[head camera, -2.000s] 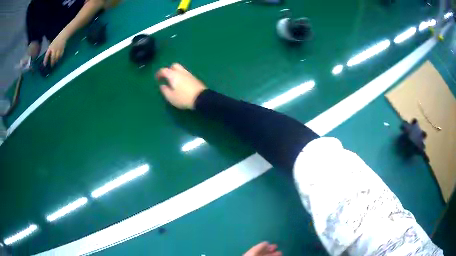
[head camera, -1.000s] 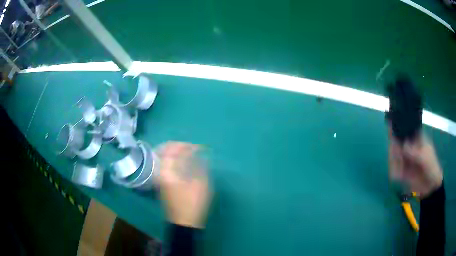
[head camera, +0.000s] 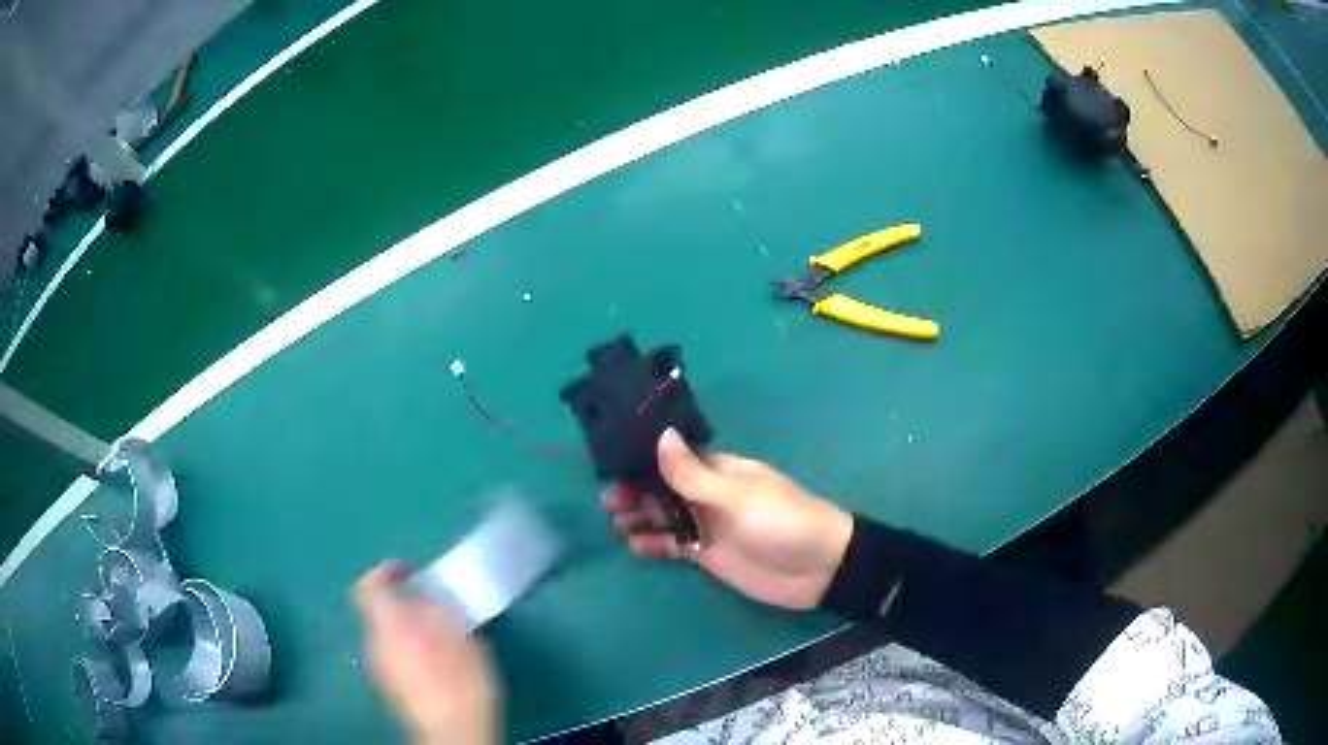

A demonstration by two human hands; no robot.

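Note:
My right hand (head camera: 757, 524) holds a black plastic unit (head camera: 629, 415) by its lower end, thumb on its face. A thin lead with a small white plug (head camera: 457, 368) extends from the unit to the left; another short reddish lead crosses its face. My left hand (head camera: 430, 655), blurred and cut off by the bottom edge, holds a curved silvery sleeve (head camera: 495, 560). The sleeve is below and left of the unit, apart from it. Yellow-handled nippers (head camera: 859, 287) lie with handles spread on the green worktop.
Several silvery sleeves (head camera: 226, 640) are piled at lower left. Another black unit (head camera: 1085, 114) lies at upper right, by a cardboard sheet (head camera: 1253, 189) with a loose wire (head camera: 1183, 111). A white strip (head camera: 481, 204) borders the green belt. Dark parts (head camera: 124, 204) show at far left.
The view has turned right. The left hand has moved away from the sleeve pile with a sleeve in it. The black unit is now over the worktop, nearer the left hand.

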